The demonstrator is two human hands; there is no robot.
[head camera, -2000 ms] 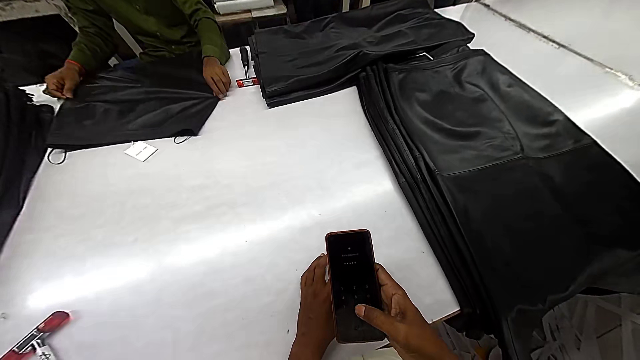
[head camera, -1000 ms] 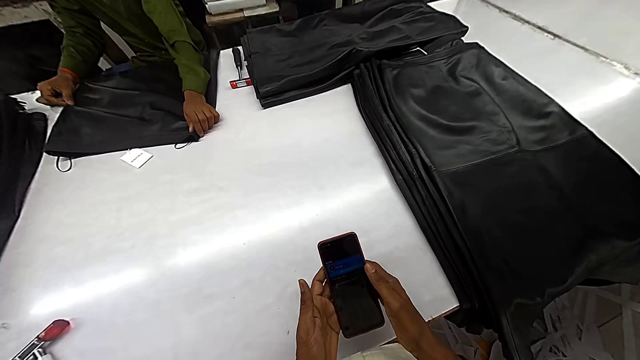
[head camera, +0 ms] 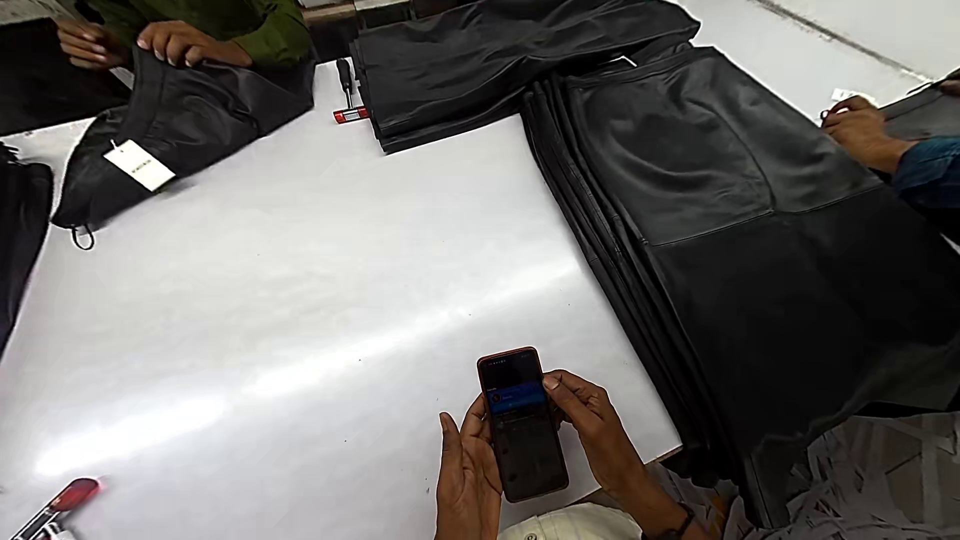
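Near the bottom middle, a smartphone [head camera: 523,427] in a red case is held upright with its dark screen lit toward me. My left hand [head camera: 469,472] supports it from the left and below, with the thumb sticking up away from the phone. My right hand [head camera: 592,420] grips its right edge, the thumb near the upper corner. Just right of my hands lies a stack of black leather garments [head camera: 697,157], looking like skirts, hanging over the table's edge.
Across the white table [head camera: 300,300], a person in green holds up a black garment [head camera: 217,112] with a white tag [head camera: 140,165]. Folded black garments [head camera: 480,67] lie beside a screwdriver [head camera: 346,79]. A red-tipped tool [head camera: 71,499] is at lower left. Another person's hand [head camera: 862,131] is at right.
The person in green has lifted and turned the black garment. Another person's hand has come in at the right. My right thumb has moved from the phone's lower screen to its upper right edge.
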